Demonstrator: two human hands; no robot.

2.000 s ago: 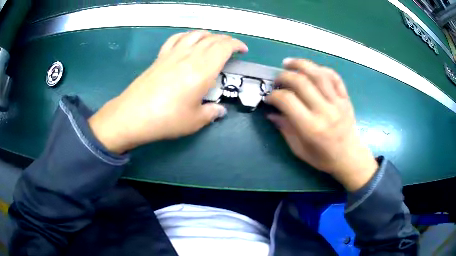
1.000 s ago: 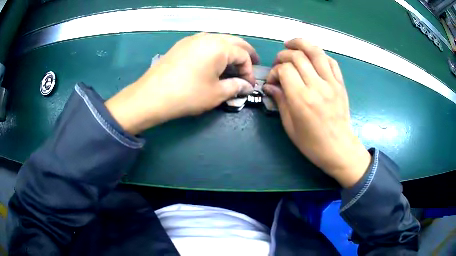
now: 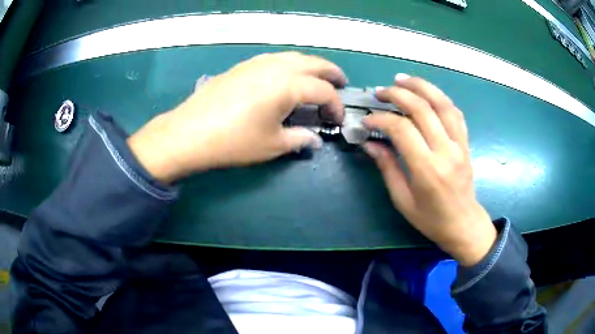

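A silver-grey slotted metal bar (image 3: 361, 99) lies on the dark-green tabletop between my hands. A silver rounded tab (image 3: 355, 128) shows on its near edge, with small dark ribbed inserts on both sides. My left hand (image 3: 241, 114) is bare and curled over the bar's left part, fingertips on it, covering much of it. My right hand (image 3: 427, 153) is bare and holds the bar's right part between fingers and thumb. The bar's ends are mostly hidden by the hands.
A round metal disc part (image 3: 64, 116) lies on the tabletop (image 3: 274, 209) at the left. A long white strip (image 3: 261, 29) runs behind the hands. Another slotted bar (image 3: 566, 42) lies far right, and part of an object shows at the top edge. A blue stool (image 3: 443, 293) is below.
The bar has shifted slightly right. My right hand has moved right and its fingers have spread along the bar. My left fingertips have also moved a little right. An object has appeared at the top edge.
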